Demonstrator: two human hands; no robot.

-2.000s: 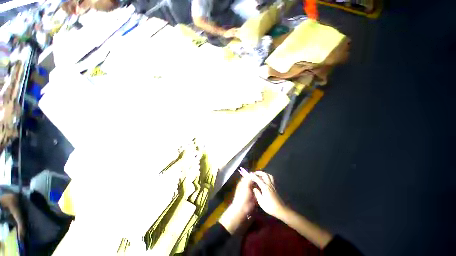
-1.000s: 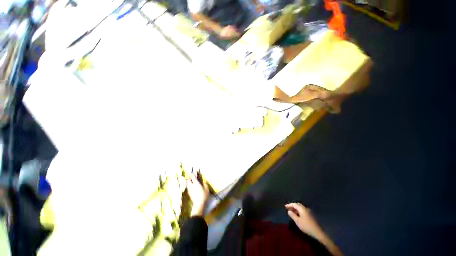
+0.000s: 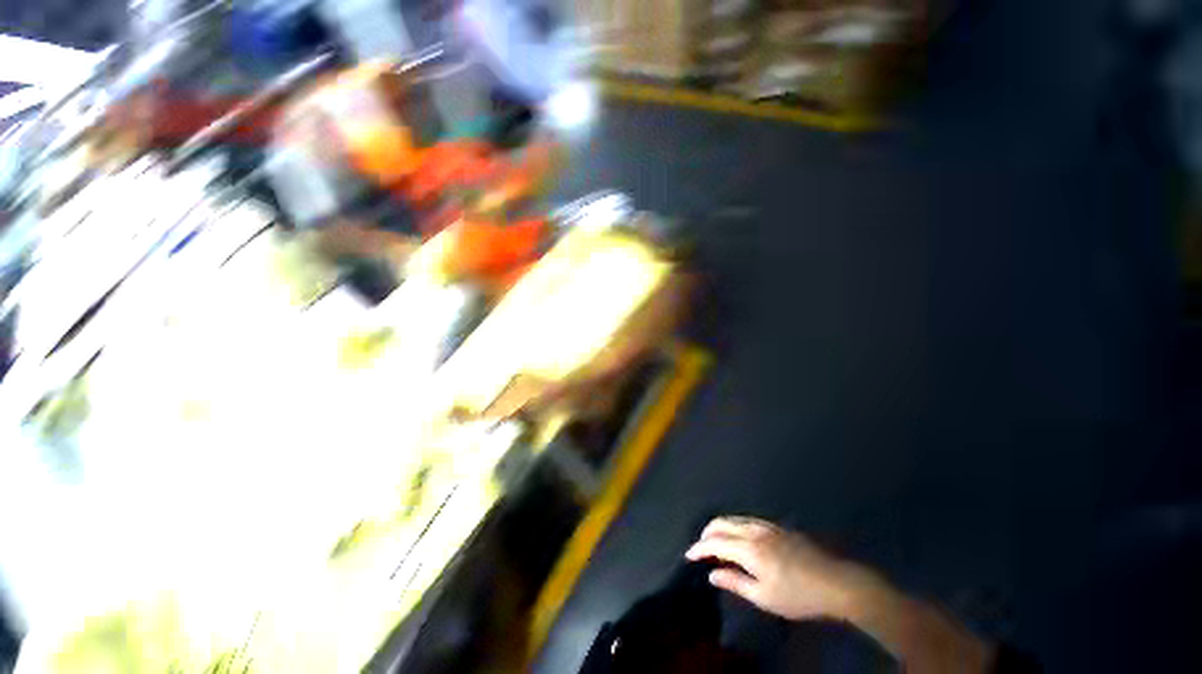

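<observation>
My right hand (image 3: 778, 569) is in the lower middle, over the dark floor to the right of the table. Its fingers are bent and a little apart, and it holds nothing that I can see. My left hand is not in view; a dark shape, perhaps a sleeve, shows low beside my right hand. Yellow fabric pieces (image 3: 396, 507) lie along the table's near right edge, blurred and partly glared to white. A yellow stack (image 3: 567, 300) lies at the table's far right end, with brown material under it.
The long white table (image 3: 198, 487) fills the left side, strongly overexposed. A yellow floor line (image 3: 620, 481) runs beside it. Dark grey floor (image 3: 949, 342) lies to the right. Blurred people and orange-red things (image 3: 494, 211) show beyond the table, with brown boxes (image 3: 646, 37) at the back.
The view has swung, so the table and yellow stack sit further left. My left hand, on the yellow pieces one second ago, has left the picture. My right hand looks larger and nearer.
</observation>
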